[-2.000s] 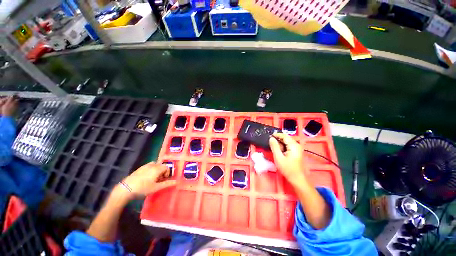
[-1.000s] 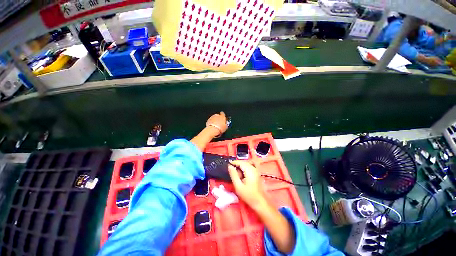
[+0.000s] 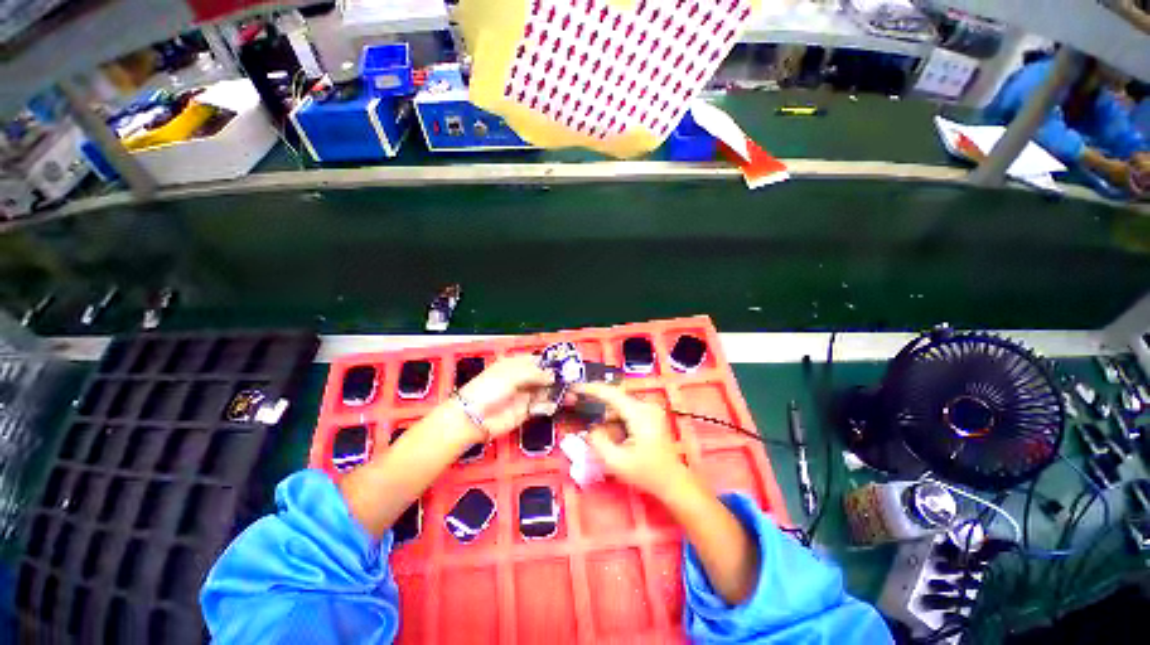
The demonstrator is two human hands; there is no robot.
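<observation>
The red tray (image 3: 618, 580) lies in front of me with black-screened watch units in several pockets, such as one watch unit (image 3: 537, 513). My left hand (image 3: 511, 393) holds an unfinished watch (image 3: 563, 365) with pale and metallic parts over the tray's upper middle. My right hand (image 3: 631, 435) is beside it, fingers bent around the black wired box (image 3: 603, 374), which is mostly hidden by the hands. A crumpled white wipe (image 3: 583, 460) lies under my right fingers.
The black tray (image 3: 139, 491) at left holds one small piece (image 3: 256, 406). Another unfinished watch (image 3: 443, 308) lies on the green belt (image 3: 605, 239). A slim dark pen (image 3: 802, 460), fan (image 3: 974, 410) and power strip (image 3: 940, 586) are at right. Another person's sleeve (image 3: 1047, 107) shows far right.
My left hand has come back from the belt to the tray with an unfinished watch in its fingers. My right hand stays over the tray by the black box. The view has shifted.
</observation>
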